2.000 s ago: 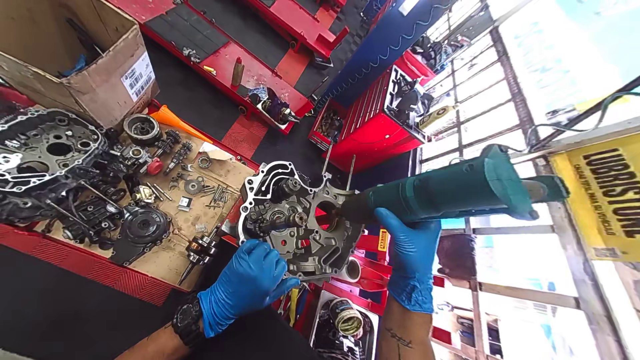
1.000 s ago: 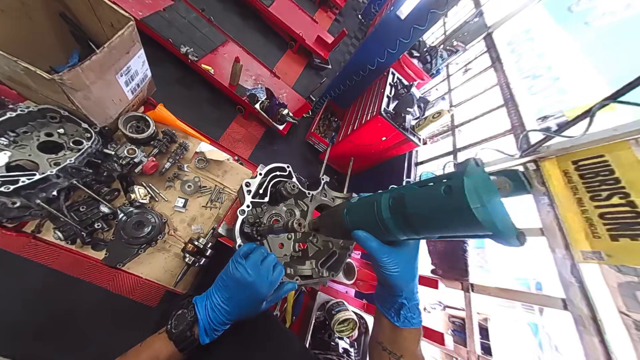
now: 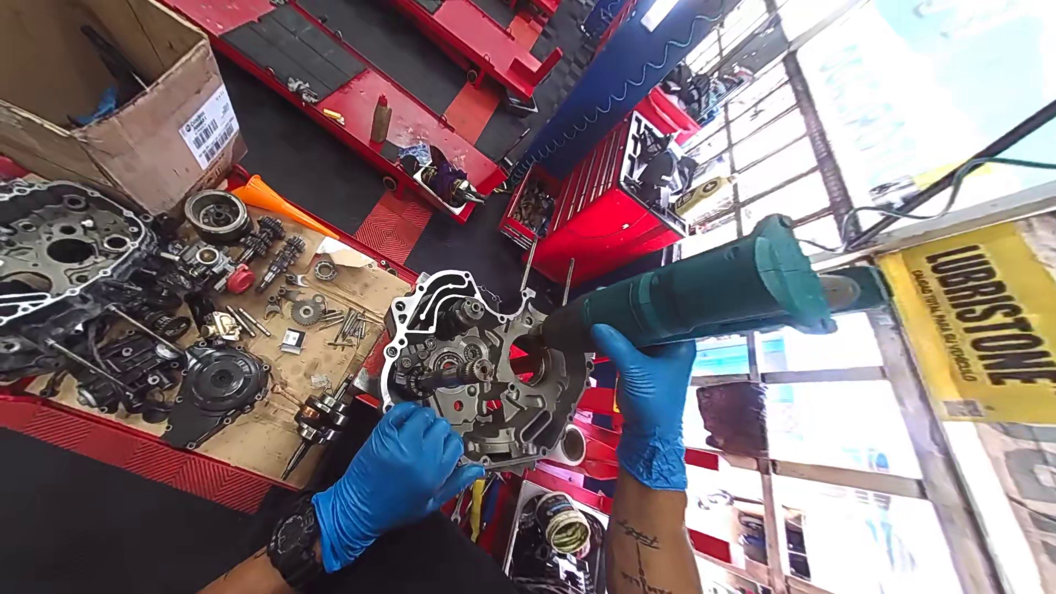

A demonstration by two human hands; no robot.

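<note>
A half of an engine crankcase (image 3: 511, 396), cast metal with a pale gasket face, stands tilted before me, with a splined shaft (image 3: 454, 375) in it. My left hand (image 3: 404, 470), blue-gloved, is closed on its lower left rim; the fingertips are partly hidden. In my right hand (image 3: 652, 396), also gloved, is a dark green power tool (image 3: 685, 289) that looks like a heat gun. Its front end is at the round bore right of the shaft; whether it touches the metal I cannot tell.
On the cardboard-covered red bench (image 3: 247, 429) at left lie another crankcase (image 3: 74, 247), a round cover (image 3: 219, 379), gears, pins and a crankshaft (image 3: 320, 421). A cardboard box (image 3: 165, 140) stands behind. Beyond the crankcase is a red tool chest (image 3: 602, 206); an open jar (image 3: 565, 528) sits below.
The green tool dipped toward the crankcase a second ago, and its rear end is now higher again. My right hand moved with it. My left hand has stayed on the rim.
</note>
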